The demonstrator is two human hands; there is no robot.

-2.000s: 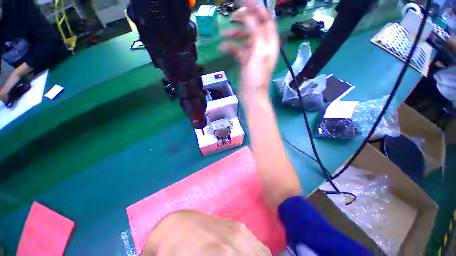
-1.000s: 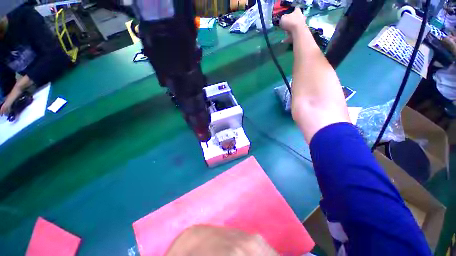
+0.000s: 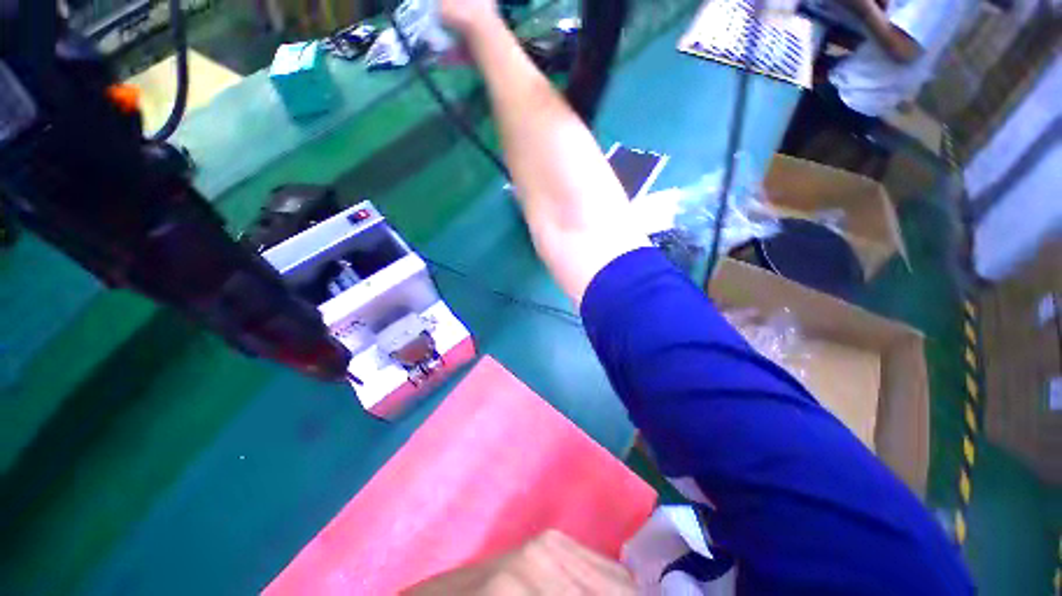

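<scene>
My right hand (image 3: 468,14) is at the top edge, small and partly cut off, with the blue-sleeved arm stretched forward over the bench. What it touches cannot be made out. My left hand (image 3: 542,570) is low at the bottom edge, cut off, over the pink foam sheet (image 3: 466,466); its fingers are not clear. The white screw feeder (image 3: 402,291) with a red-sided base stands beyond the sheet. The thick black electric screwdriver (image 3: 175,245) with an orange switch slants down from the left, its tip beside the feeder.
Cartons (image 3: 903,361) with clear plastic bags stand at the right, around a round black stool (image 3: 809,259). A black panel (image 3: 635,169) lies right of my forearm. A green box (image 3: 301,82) stands at the back. Another person (image 3: 891,58) is at upper right. Black cables hang across the view.
The view has turned right, so the feeder, screwdriver and pink sheet appear further left. My right arm stays stretched forward after moving out over the bench. The small pink sheet has left the picture.
</scene>
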